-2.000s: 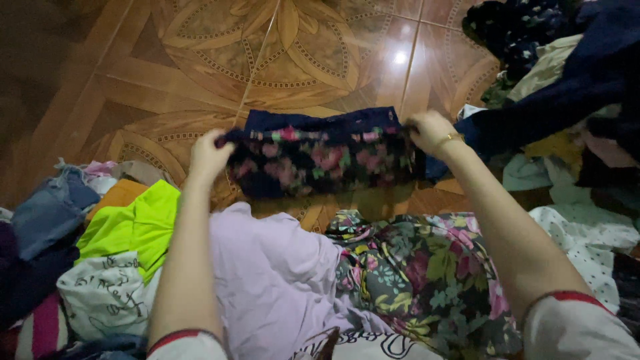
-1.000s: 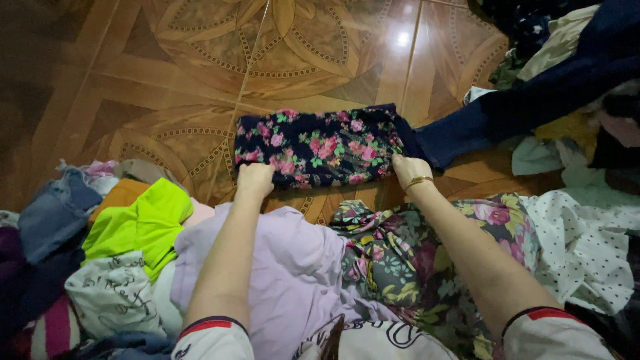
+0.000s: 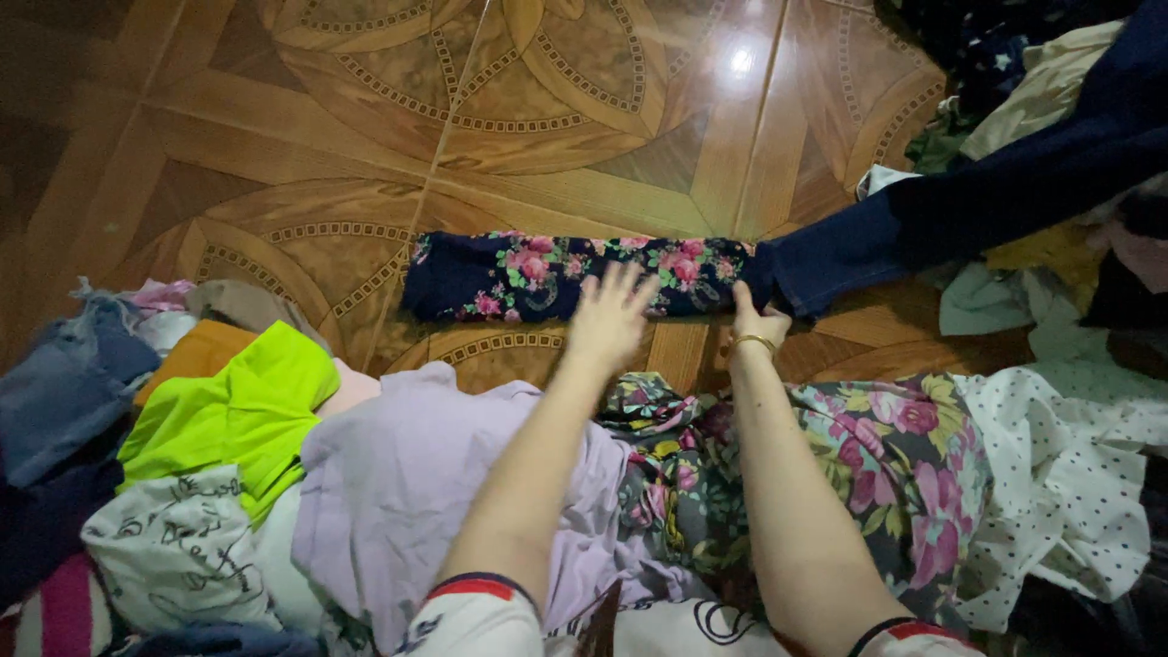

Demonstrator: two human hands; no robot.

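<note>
A navy garment with pink roses (image 3: 534, 274) lies folded into a long flat band on the tiled floor. My left hand (image 3: 611, 315), slightly blurred, is over its near edge right of the middle, fingers spread. At the band's right end is my right hand (image 3: 759, 315), with a gold bracelet at the wrist; its thumb rests on the cloth, and whether it grips the cloth is unclear. The leg of dark blue jeans (image 3: 849, 265) touches that right end. Below my arms lie a lilac garment (image 3: 438, 456) and a grey floral garment (image 3: 876, 456).
At the left lies a heap with a neon green garment (image 3: 237, 401), blue denim (image 3: 73, 383) and a white printed cloth (image 3: 178, 547). A white dotted cloth (image 3: 1049, 484) lies at the right. More clothes, including a cream one (image 3: 1040, 91), are piled upper right. Patterned floor tiles (image 3: 365, 137) stretch beyond.
The floral garment, held up by both hands two seconds ago, now lies flat on the floor in a narrower band. My left hand has moved right from its left end, fingers now spread.
</note>
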